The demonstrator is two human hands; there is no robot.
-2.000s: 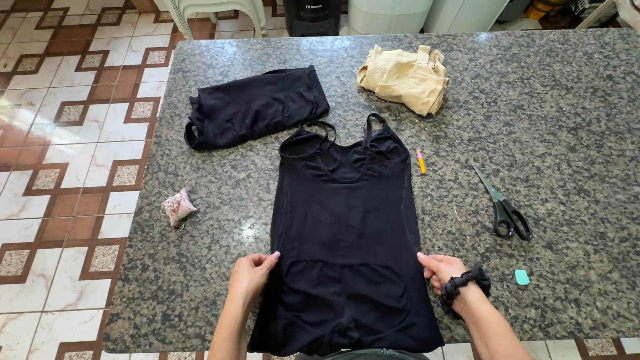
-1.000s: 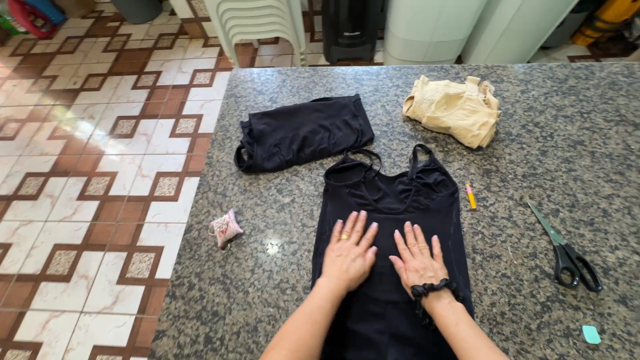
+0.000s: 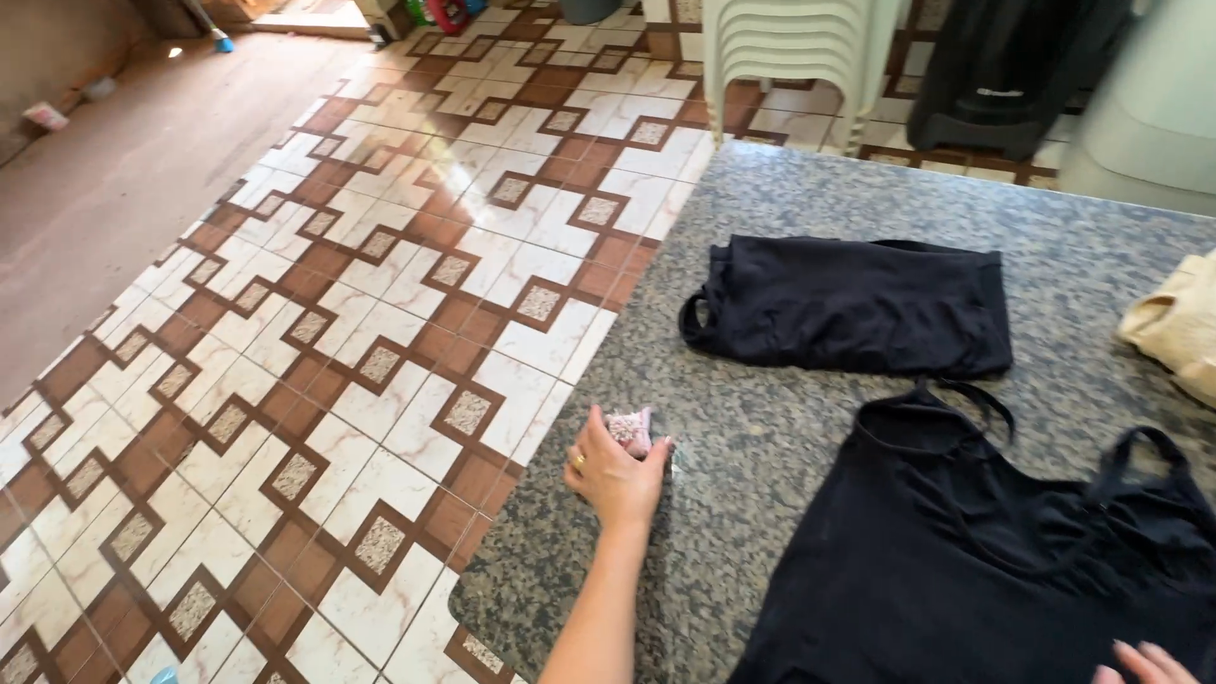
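My left hand [image 3: 617, 470] is at the small pink-and-white patterned pincushion [image 3: 632, 429] near the left edge of the granite table, its thumb and fingers around the near side; whether it grips it is not plain. Only the fingertips of my right hand [image 3: 1145, 662] show, over the lower right of a black camisole-type garment [image 3: 959, 570] with thin straps, spread flat. Beyond it lies a folded black garment [image 3: 860, 304] with a strap loop at its left end. A cream cloth bundle [image 3: 1183, 328] is cut off by the right edge of the view.
The granite table's [image 3: 560, 570] left edge runs diagonally beside a tiled floor [image 3: 380, 361]. Past the far edge stand stacked white plastic chairs [image 3: 788, 47], a black appliance [image 3: 988, 76] and a large pale container [image 3: 1149, 123].
My left hand has moved left from the black garment to the pincushion. My right hand has moved down the garment, mostly out of view. The view has swung left; scissors have left it.
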